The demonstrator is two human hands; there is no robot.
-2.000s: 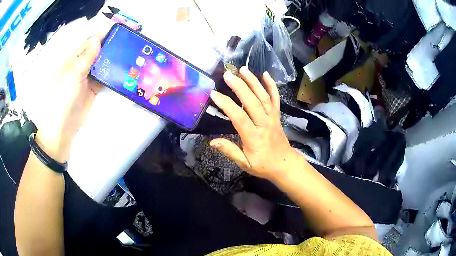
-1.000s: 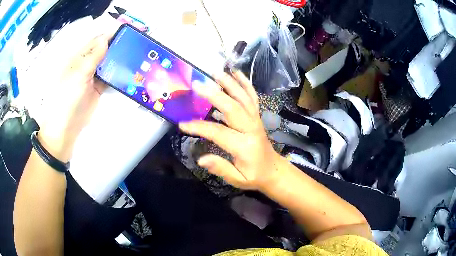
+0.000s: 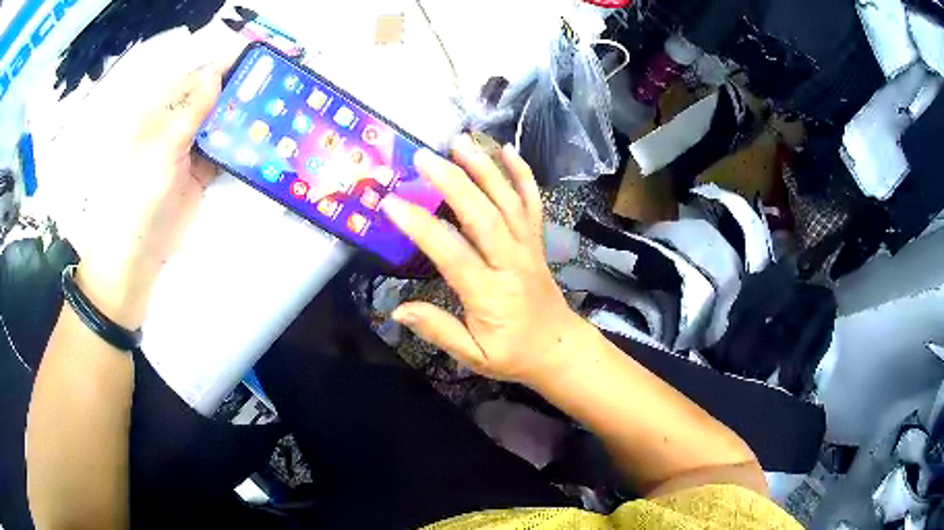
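Observation:
A smartphone point(image 3: 311, 155) with a bright blue-purple screen full of app icons is tilted above the white table point(image 3: 248, 300). My left hand point(image 3: 155, 171) holds it by its left end; that hand is washed out by glare and wears a black band at the wrist. My right hand point(image 3: 497, 269) is over the right end of the phone, fingers apart, with fingertips at the screen. It holds nothing. Whether a fingertip touches the glass is hard to tell.
Grey-white curved fabric pieces point(image 3: 714, 248) lie heaped at the right. A clear plastic bag point(image 3: 569, 114) is beyond my right hand. A long black fabric piece point(image 3: 714, 404) runs under my right forearm. Thin pink and blue snips or pens point(image 3: 267, 35) lie behind the phone.
The screen now shows more icons than before. My right hand moved left over the phone's right end, and its fingers have shifted along the screen. My left hand still holds the phone.

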